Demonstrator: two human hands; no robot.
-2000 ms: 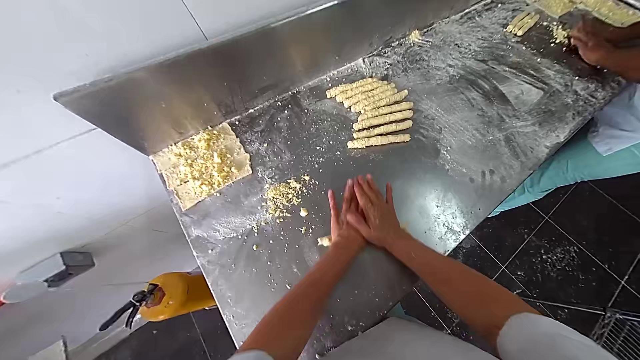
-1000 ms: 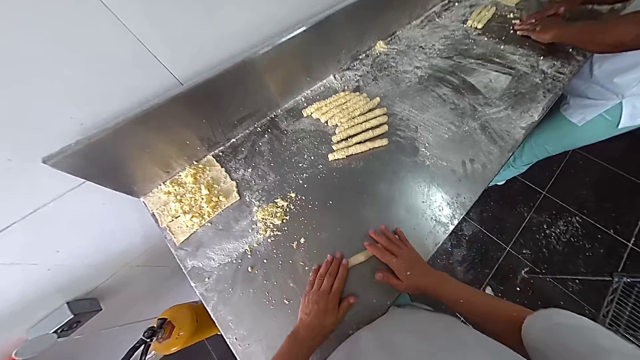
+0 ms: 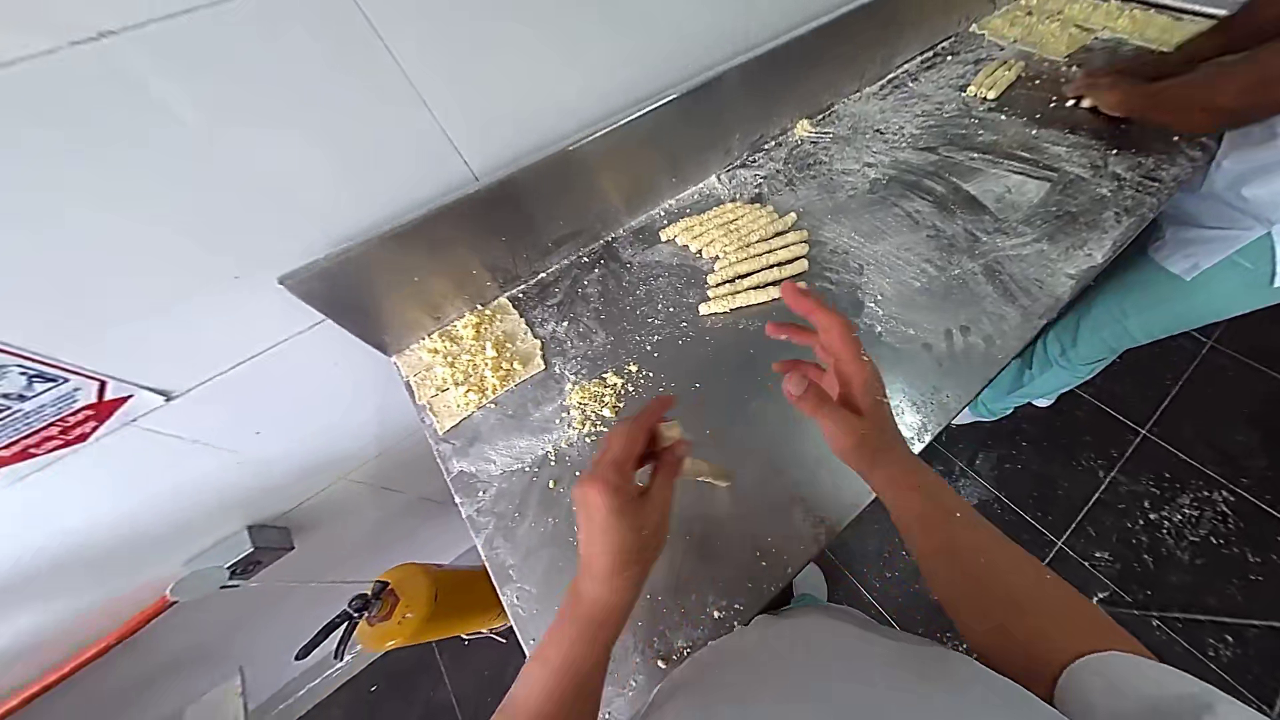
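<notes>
My left hand (image 3: 628, 495) is over the steel worktop, its thumb and fingers closed around a short piece of dough (image 3: 668, 433). Another piece of dough (image 3: 706, 471) shows just right of its fingers; whether the two are one strip I cannot tell. My right hand (image 3: 832, 385) is raised with fingers apart and nothing in it, below the nearest of several rolled dough sticks (image 3: 758, 277). A heap of yellowish crumbs (image 3: 597, 398) lies beyond my left hand. At the left end of the worktop, a flat sheet of dough (image 3: 520, 385) bears more crumbs.
The steel worktop (image 3: 740, 560) has a raised back edge (image 3: 560, 180) along a tiled wall. A co-worker's hands (image 3: 1120, 92) are at the far right beside small dough sticks (image 3: 995, 78) and a crumb-covered dough sheet (image 3: 1070, 28). A yellow fire extinguisher (image 3: 435, 605) stands at the lower left.
My hands were flat on the worktop with a dough strip between them a second ago. Now the left is closed on dough, and the right is lifted and open.
</notes>
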